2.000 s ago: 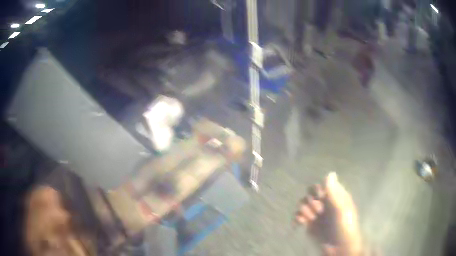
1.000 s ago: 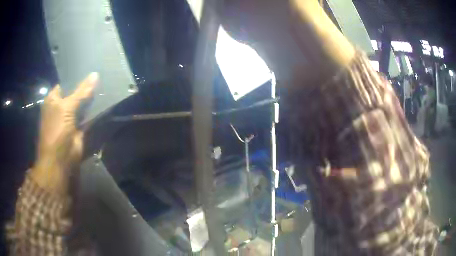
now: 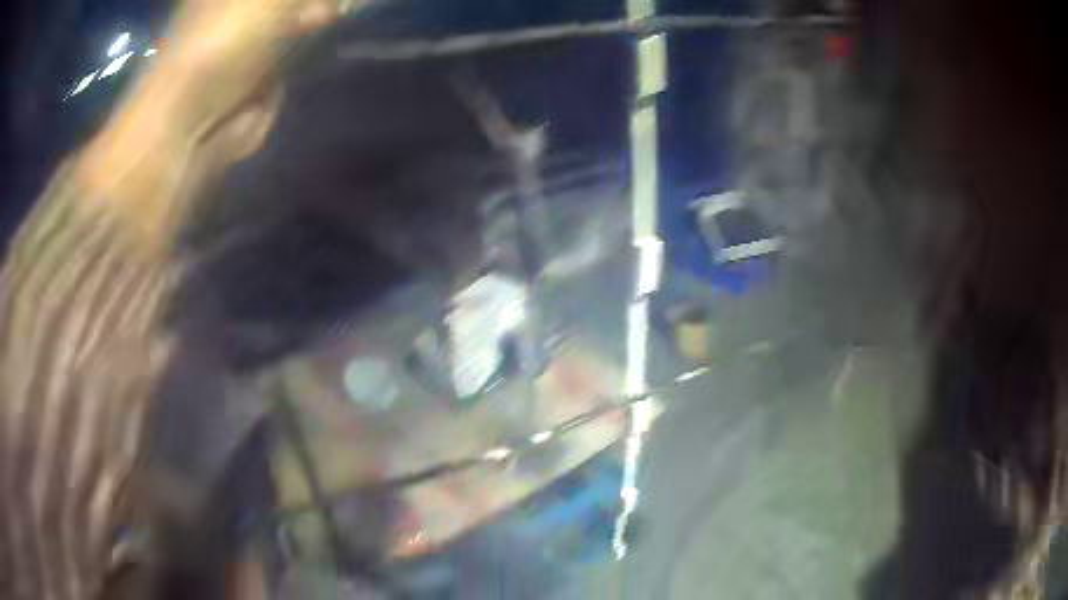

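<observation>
My left hand (image 3: 223, 88) is blurred and raised at the upper left, with its fingertips near or past the top edge. I cannot tell whether it holds anything. No plate shows in it. My right hand is out of the picture; a dark blurred shape, perhaps my right sleeve, fills the right side. A pale vertical hanger rod (image 3: 645, 176) hangs right of the middle, away from my left hand. A thin horizontal rod (image 3: 492, 41) crosses near the top and another thin, slanting rod (image 3: 469, 465) crosses lower down.
A bench with a brown cardboard top (image 3: 469, 504) and a blue frame (image 3: 574, 504) stands below. A blurred white piece (image 3: 486, 328) shows above or on it. A white square frame (image 3: 741, 229) is on something blue behind the rod. Grey floor (image 3: 773, 469) lies at the lower right.
The view has tilted down to the bench. The grey panel beside my left hand and the bright white plate are out of view. My right arm has left the middle.
</observation>
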